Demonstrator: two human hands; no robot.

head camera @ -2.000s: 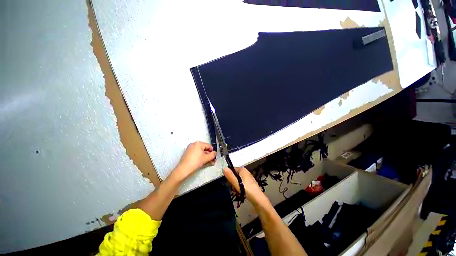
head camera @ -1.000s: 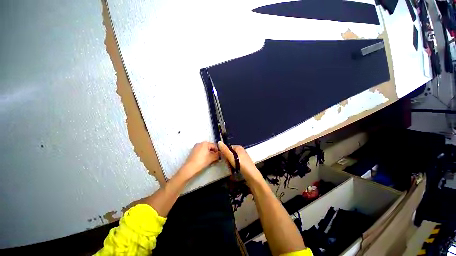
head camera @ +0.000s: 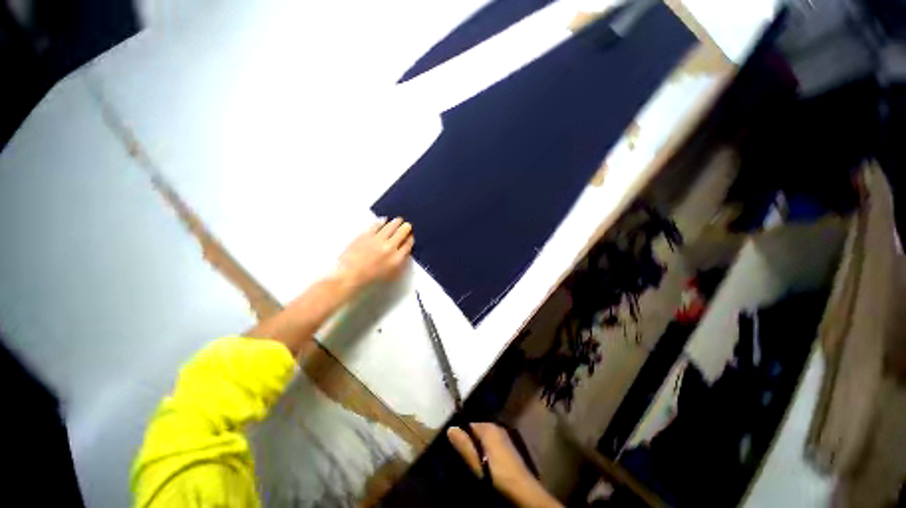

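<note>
The large dark trouser panel (head camera: 517,159) lies flat on the white table (head camera: 298,129), its near short edge towards me. My left hand (head camera: 377,250) lies with its fingertips at the panel's near left corner; whether it pinches cloth is hidden. My right hand (head camera: 494,458) holds the tailor's shears (head camera: 437,347) by the handles near the table's front edge. The blades point away from me over the white table, apart from the panel, and look closed. Chalk lines show near the panel's near right corner. The view is blurred.
A long tapered dark piece (head camera: 467,38) lies beyond the panel. A grey metal bar (head camera: 632,18) lies on the panel's far end. A brown table join (head camera: 224,260) runs at the left. Dark scraps hang below the table edge (head camera: 586,327), beside bins of dark cloth.
The shears have left the panel and moved back towards me with my right hand. My left hand has moved up to the panel's corner. The dark strip along the near edge no longer shows. The view has tilted.
</note>
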